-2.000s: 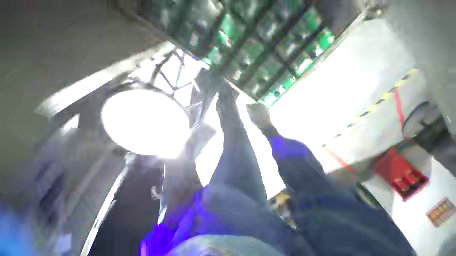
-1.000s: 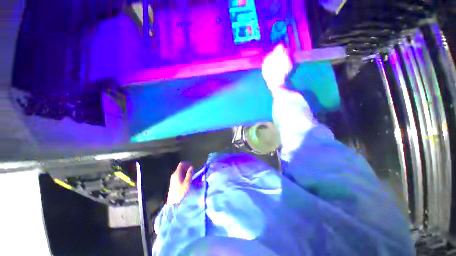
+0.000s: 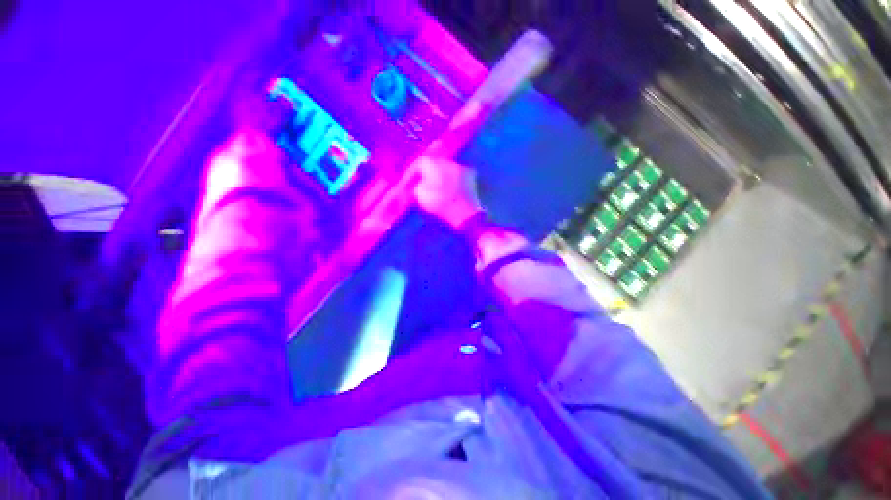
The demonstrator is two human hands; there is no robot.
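Observation:
A circuit board [image 3: 320, 139] glows cyan with small pink-red spots on the bench under violet light. My left hand [image 3: 244, 146] is at the board's left side; it is blurred and pink-violet, and its fingers cannot be made out. My right hand [image 3: 447, 190] is at the bench's front edge, to the right of and nearer than the board. Its fingers look bent, but whether it holds anything cannot be told. A small round cyan object [image 3: 389, 88] lies beyond the board to the right.
The bench's pink-lit front edge [image 3: 391, 195] runs diagonally above a blue-teal panel [image 3: 532, 156]. A dark tray [image 3: 645, 220] with rows of green boards is low at the right. Shiny ribbed rails [image 3: 801, 107] are at the upper right. Yellow-black floor marking [image 3: 796, 342] is at the lower right.
The view has turned, bringing the tray of green boards into sight. My left hand has risen from near my lap to the board. My right hand has come back from beside the board to the bench edge.

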